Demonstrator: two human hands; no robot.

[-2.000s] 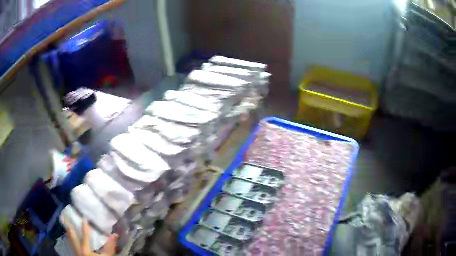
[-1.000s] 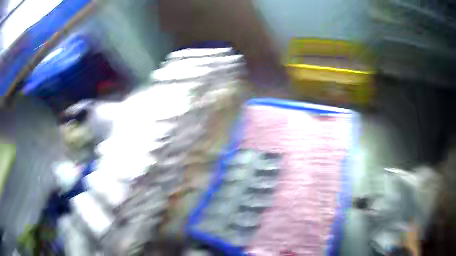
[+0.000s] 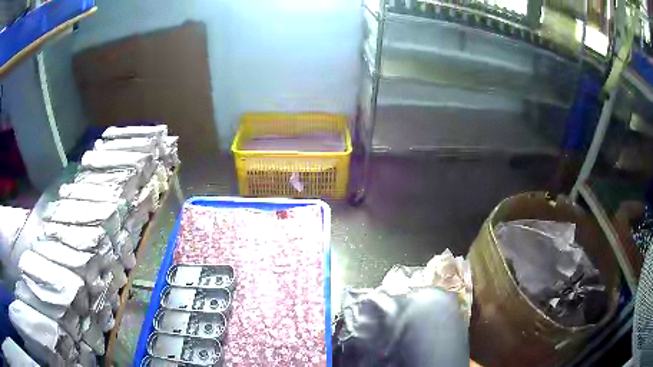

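Observation:
A blue-rimmed tray (image 3: 326, 279) with a pink-red mottled lining stands at the lower centre. Several silver-grey, round-ended housings (image 3: 193, 299) lie in a column along its left side, hollow side up. Long rows of white paper-wrapped bundles (image 3: 64, 261) are stacked to the left of the tray. I see neither my left hand nor my right hand clearly. A tiny skin-coloured patch shows at the bottom edge, right of centre, too small to tell.
A yellow slotted crate (image 3: 293, 172) stands behind the tray. A brown drum (image 3: 494, 287) holding grey crumpled paper (image 3: 548, 251) is at the right. Crumpled pale paper (image 3: 429, 276) lies between tray and drum, behind a grey rounded shape. A metal rack (image 3: 372, 93) stands behind.
The view has turned right, so bundles, tray and crate sit further left and the drum shows. The hand on the near bundles two seconds ago is out of view.

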